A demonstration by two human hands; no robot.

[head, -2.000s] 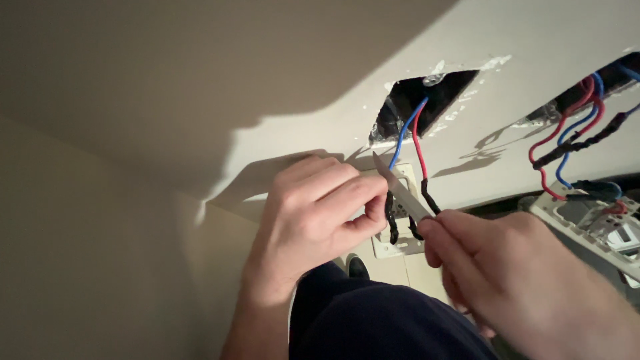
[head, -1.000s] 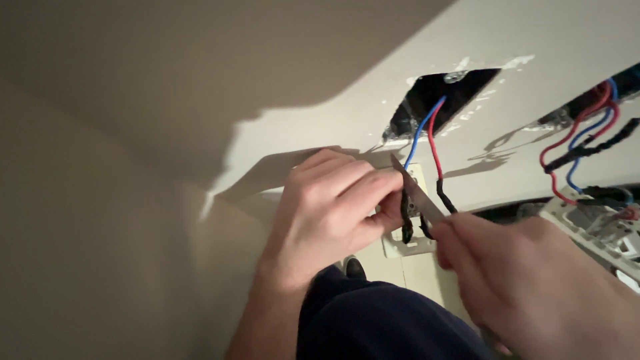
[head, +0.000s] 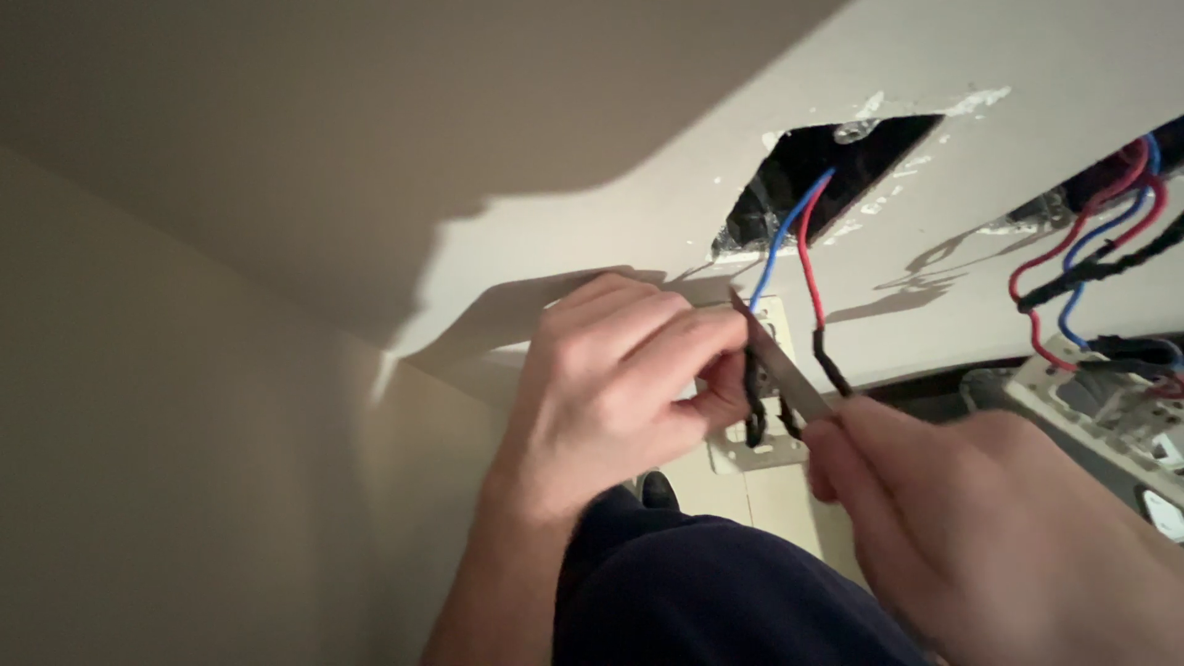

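Observation:
Pinched between the thumb and fingers of my left hand (head: 629, 379) is the blue wire (head: 782, 242), where black tape (head: 756, 398) covers its lower part. My right hand (head: 962, 499) grips a knife, and its blade (head: 786, 370) lies across the blue wire beside my left fingertips. The red wire (head: 809, 268) hangs to the right, its lower end wrapped in black tape (head: 826, 356) that runs down behind my right hand. Both wires come out of a rectangular wall opening (head: 832, 185). Below them a pale socket frame (head: 758, 458) hangs, partly hidden by my hands.
At the right, a second wall opening (head: 1091, 185) holds red and blue wires (head: 1078, 245) and a black-taped strand (head: 1110, 264). They lead to another socket frame (head: 1064, 379). Below are my dark-clothed leg (head: 721, 592), a shoe (head: 659, 490) and floor tiles (head: 768, 504).
Both hands keep their holds on the wire and the knife. The blade stays at the blue wire, with only small shifts in its position.

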